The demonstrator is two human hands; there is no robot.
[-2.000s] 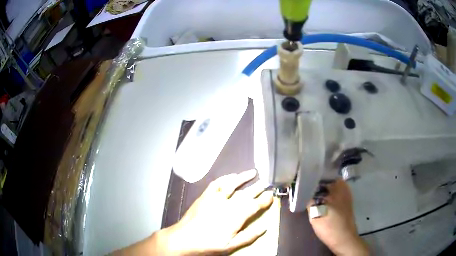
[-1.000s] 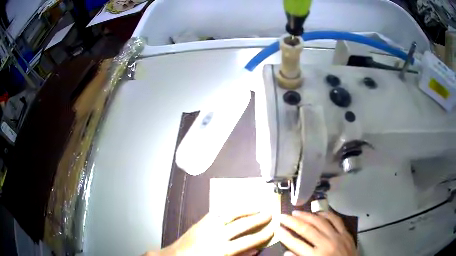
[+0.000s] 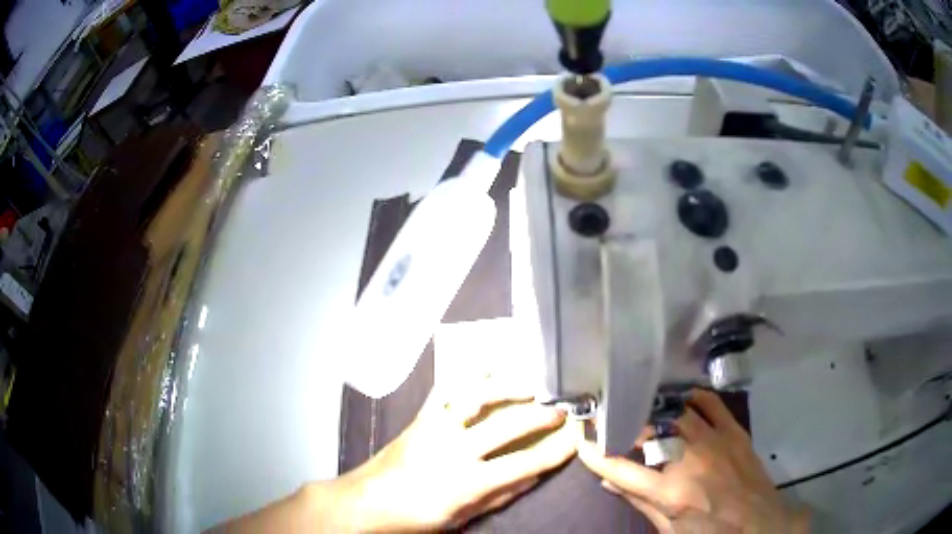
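Observation:
The pale patch pocket [image 3: 485, 344] lies on the dark brown garment panel [image 3: 360, 428] and looks nearly white under the lamp. My left hand [image 3: 470, 459] presses flat on the pocket, fingertips left of the presser foot [image 3: 581, 409]. My right hand [image 3: 689, 469] rests on the panel right of the needle area, partly behind the machine's small parts. The fingertips of both hands come close together just below the foot. The pocket's lower part is hidden under my left hand. The sewing machine head [image 3: 647, 282] stands above at the right.
The white machine lamp [image 3: 418, 282] on its blue neck [image 3: 689, 71] hangs over the panel. A cream post [image 3: 582, 136] stands under a lime-green tool [image 3: 579, 21]. A white trough [image 3: 459, 42] is behind. Plastic-wrapped board [image 3: 172, 271] lines the left edge. A white box [image 3: 924, 156] sits right.
The pocket and panel have moved away from me, further under the lamp and beside the head. Both hands have moved up closer to the presser foot, the left now covering more of the pocket.

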